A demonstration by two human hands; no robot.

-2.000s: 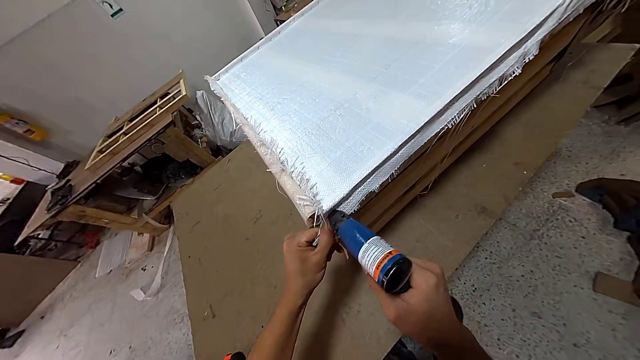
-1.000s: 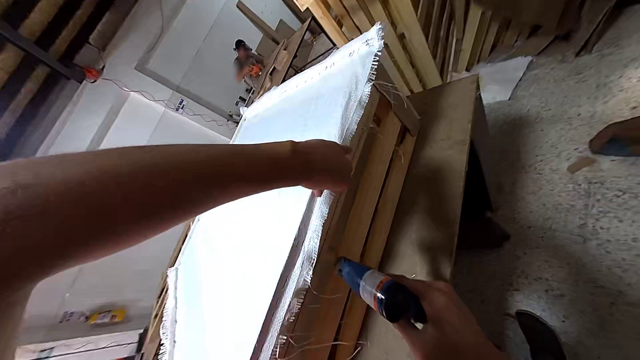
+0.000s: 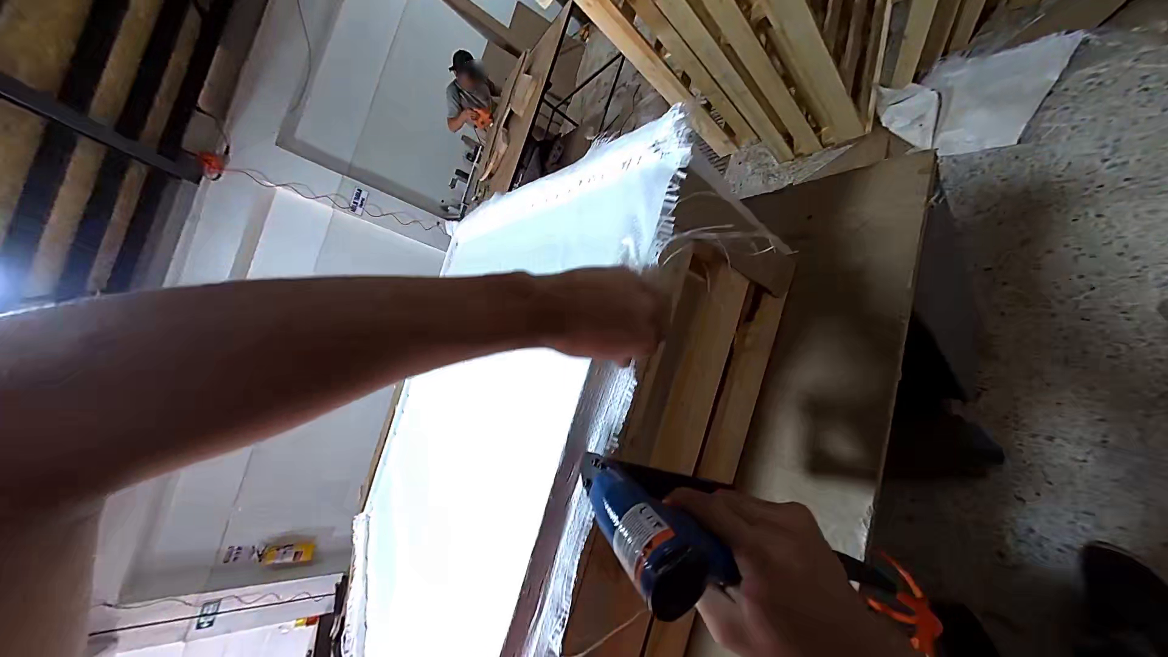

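White woven fabric with frayed edges (image 3: 456, 474) covers the top of a wooden frame (image 3: 698, 374). My left hand (image 3: 607, 315) reaches across it and is closed at the fabric's right edge; its fingertips are blurred, and the fabric edge runs under them. Lower right, my right hand (image 3: 776, 566) grips a blue power tool, apparently a pneumatic stapler (image 3: 639, 534), whose nose is at the fabric's edge strip below my left hand. Loose threads hang near the frame's far corner.
The frame rests on a brown board-topped table (image 3: 849, 274). Wooden slats (image 3: 776, 64) stand beyond it. A person (image 3: 470, 91) is at a far bench. A white sheet (image 3: 995, 91) lies on the speckled floor. An orange object (image 3: 912, 607) is by my right forearm.
The view has swung strongly round the frame. My left hand was at the near corner beside the tool; now it is stretched over the fabric. The tool's nose has moved from the frame's side to the fabric edge.
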